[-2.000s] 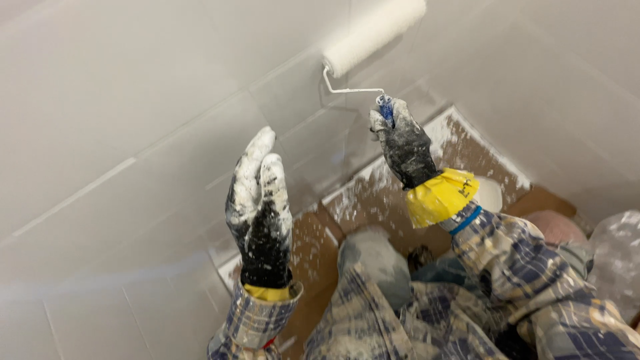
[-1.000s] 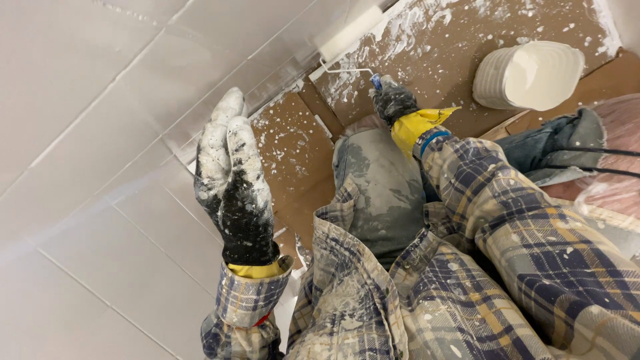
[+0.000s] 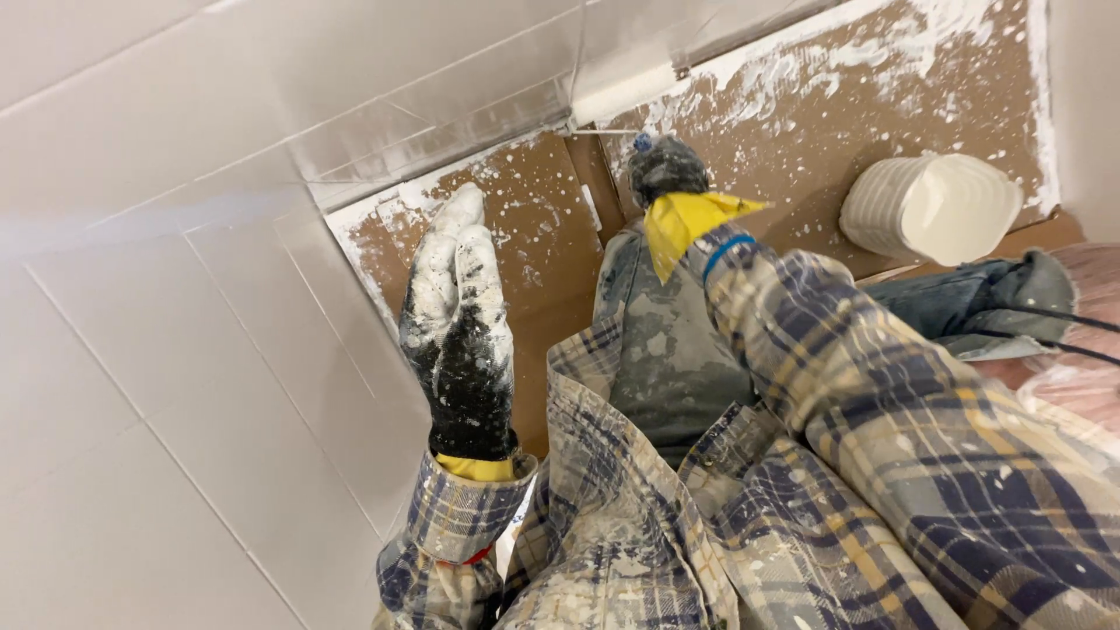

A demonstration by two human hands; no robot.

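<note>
My right hand (image 3: 669, 171), in a dark paint-stained glove with a yellow cuff, grips the blue handle of a paint roller. The roller's white sleeve (image 3: 626, 94) lies low along the foot of the wall, its thin metal frame reaching to my fist. Raised in front of the wall, my left hand (image 3: 459, 332) wears a black glove coated in white paint; its fingers are extended and it holds nothing. A ribbed white bucket (image 3: 932, 208), apparently with white paint in it, is to the right of my right hand.
Paint-spattered brown cardboard (image 3: 814, 114) covers the floor along the wall. Light wall panels or tiles (image 3: 201, 350) with straight joints fill the left side. My bent knee (image 3: 674, 367) is below the right hand. Black cords (image 3: 1050, 324) and pinkish plastic-covered material (image 3: 1076, 385) are at the right edge.
The roller has come down from the wall's face to its foot, held in my right hand. The view has tilted down, bringing the whole bucket into sight. My left hand stays raised.
</note>
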